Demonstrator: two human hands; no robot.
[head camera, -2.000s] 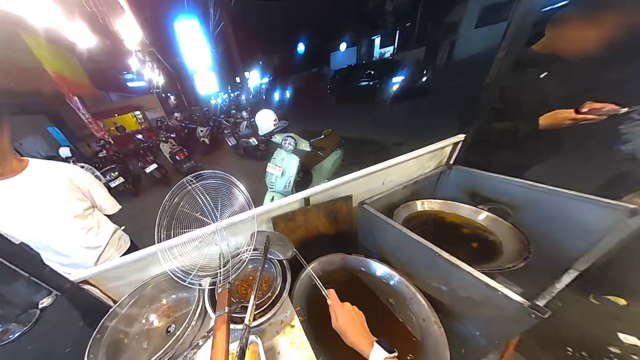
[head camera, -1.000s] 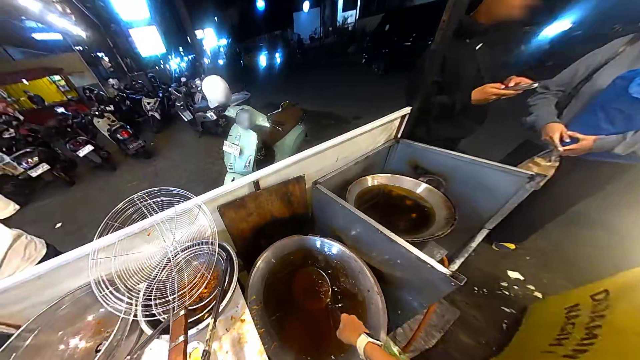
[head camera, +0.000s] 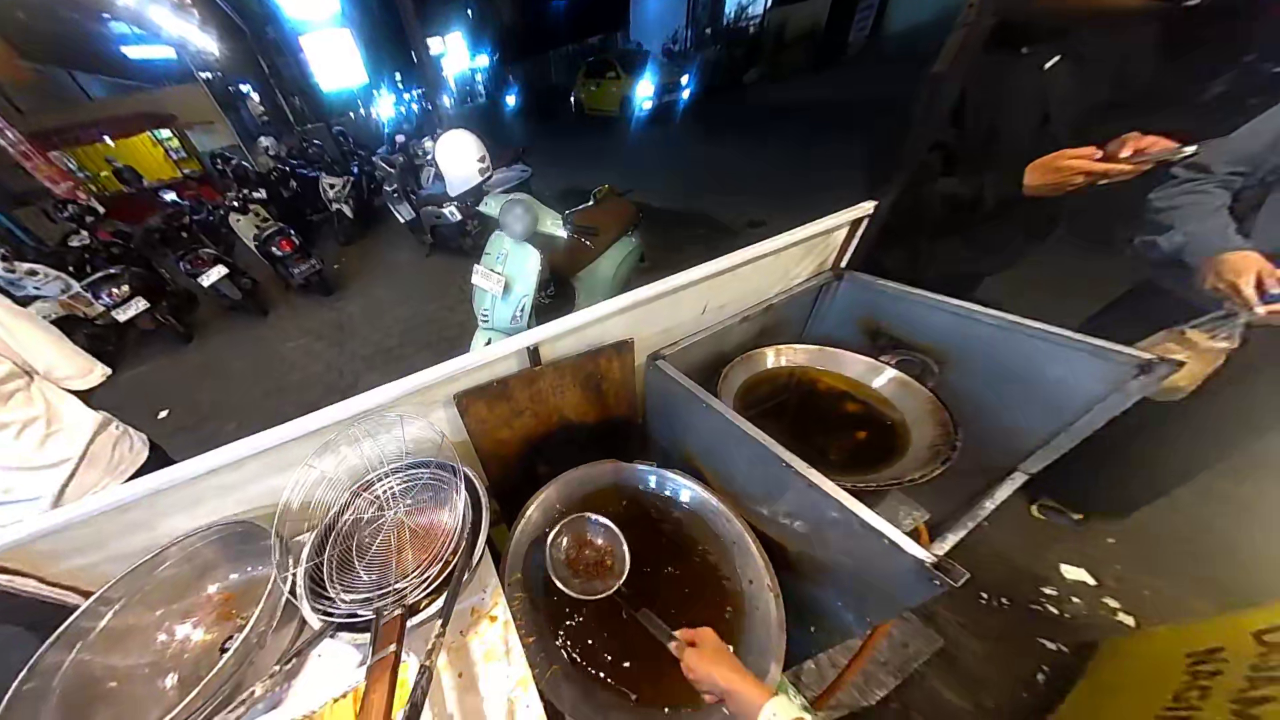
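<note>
My right hand (head camera: 715, 665) is closed around the flat metal handle of a small round mesh strainer (head camera: 588, 556). Dark brown bits lie in the strainer, which is over the left part of a large metal wok (head camera: 765, 580) of dark oil. Whether its mesh touches the oil, I cannot tell. Foam and pale specks float on the oil. Left of this wok, a big wire spider skimmer (head camera: 400, 530) with a wooden handle (head camera: 383, 665) rests across a round metal bowl (head camera: 484, 500). My left hand is not in view.
A second oil wok (head camera: 735, 375) sits inside a metal-walled bay (head camera: 790, 460). A wide metal pan (head camera: 110, 610) is at far left. A low white wall (head camera: 300, 430) borders the cart, with a parked scooter (head camera: 510, 270) beyond. At right, one person's hands (head camera: 1090, 168) hold a phone; another's hold a plastic bag.
The strainer was over the bowl's edge two seconds ago, then low in the wok's oil; now it shows clearly at the wok's left side with bits in it. The view has swung right since the first frame.
</note>
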